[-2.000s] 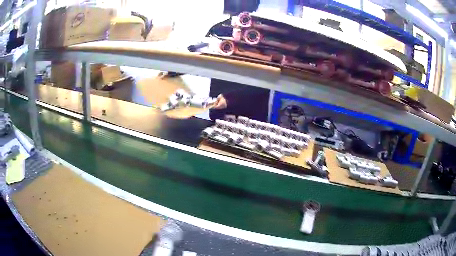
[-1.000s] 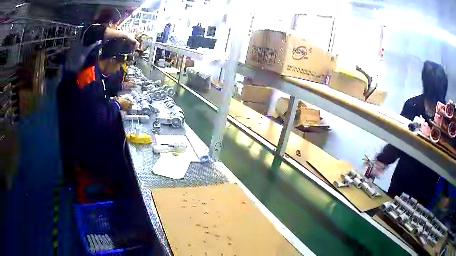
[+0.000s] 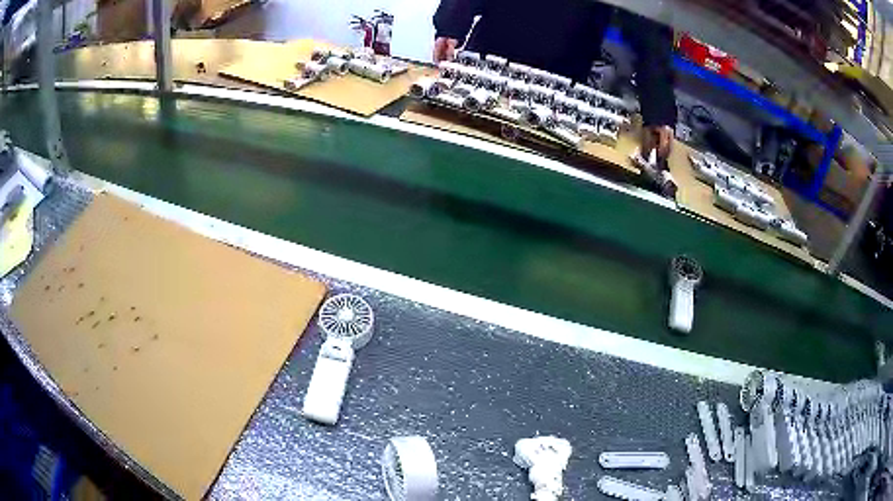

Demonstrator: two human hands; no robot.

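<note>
A white handheld fan (image 3: 333, 367) lies on the silver bubble wrap (image 3: 460, 367) beside the cardboard's right edge, its round grille head away from me. A white round fan head (image 3: 409, 470) shows edge-on at the bottom edge, cut off below. To its right is a lumpy white object (image 3: 543, 462), perhaps the padded hammer's head. Flat white handle covers (image 3: 634, 460) lie loose right of centre. A dense overlapping row of white fans (image 3: 818, 426) stands at the right. Neither of my hands is in the picture.
Tan cardboard (image 3: 166, 338) with dark specks lies at left. The green belt (image 3: 441, 220) beyond carries one fan (image 3: 683, 294). Across it, a person's hand (image 3: 658, 145) is at boards holding rows of white fans (image 3: 529, 98). A blue crate (image 3: 39, 450) is below left.
My view swung left along the line, then back and lower over the bench. The belt fan sits farther right than two seconds ago. The person across now reaches toward the right-hand board.
</note>
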